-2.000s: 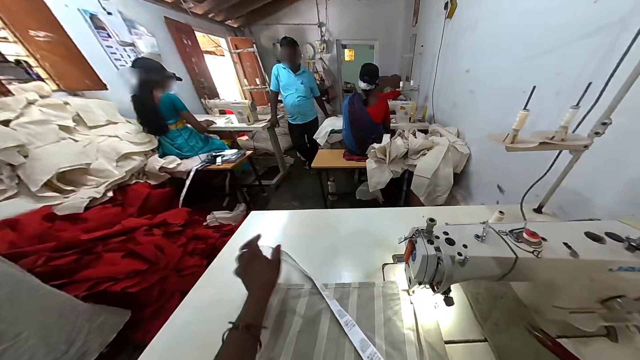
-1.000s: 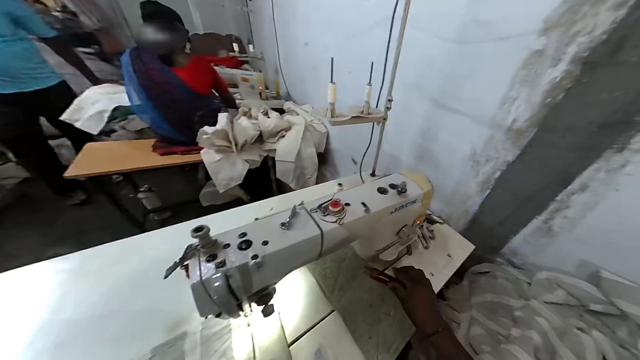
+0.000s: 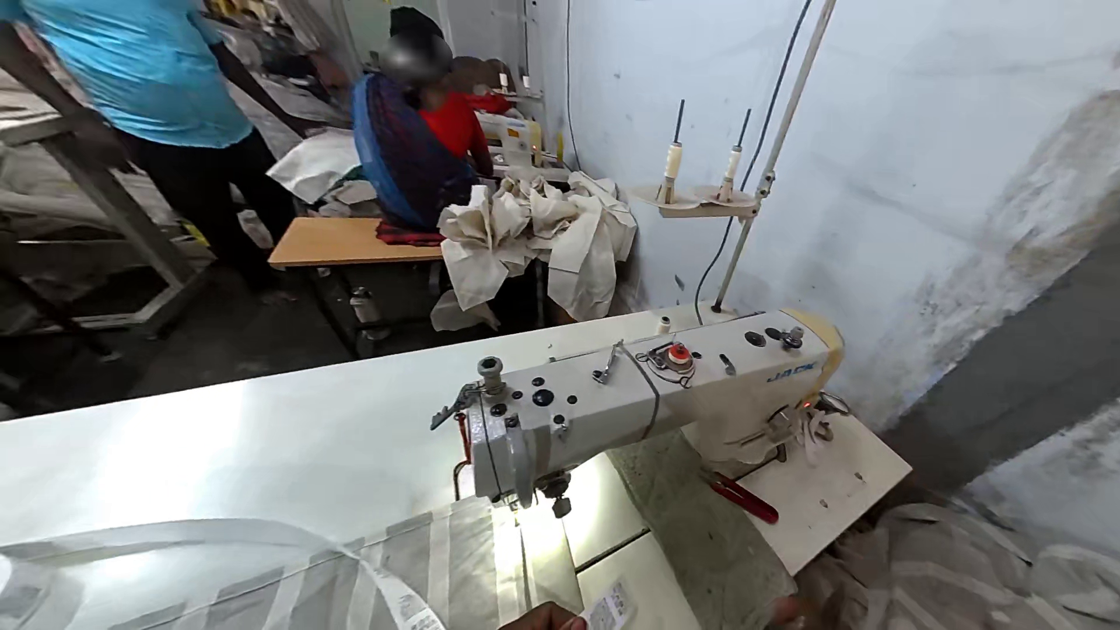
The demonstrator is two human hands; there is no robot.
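At the bottom edge, my left hand [image 3: 547,617] pinches a small white printed label [image 3: 610,606]. My right hand [image 3: 792,612] is a blur low in the view, right of the label, its fingers unclear. Striped grey-and-white fabric [image 3: 350,569] lies under the lit needle area of a Jack sewing machine [image 3: 577,411]. Across this fabric runs a white label tape [image 3: 398,595] with printing on it. Red-handled scissors or snips [image 3: 744,498] rest beside the machine's base, nearest to my right hand but apart from it.
A thread stand [image 3: 709,208] with two cones rises behind the white table [image 3: 262,429]. Sheer striped fabric [image 3: 945,569] is heaped at lower right. Beyond the table, a person in red and blue [image 3: 420,157] sits near cream cloth [image 3: 542,236]; another in turquoise [image 3: 140,70] stands at left.
The view has swung right since two seconds ago. My right hand, at the red-handled tool one second ago, has moved away toward the bottom edge. My left hand has come into view with a label.
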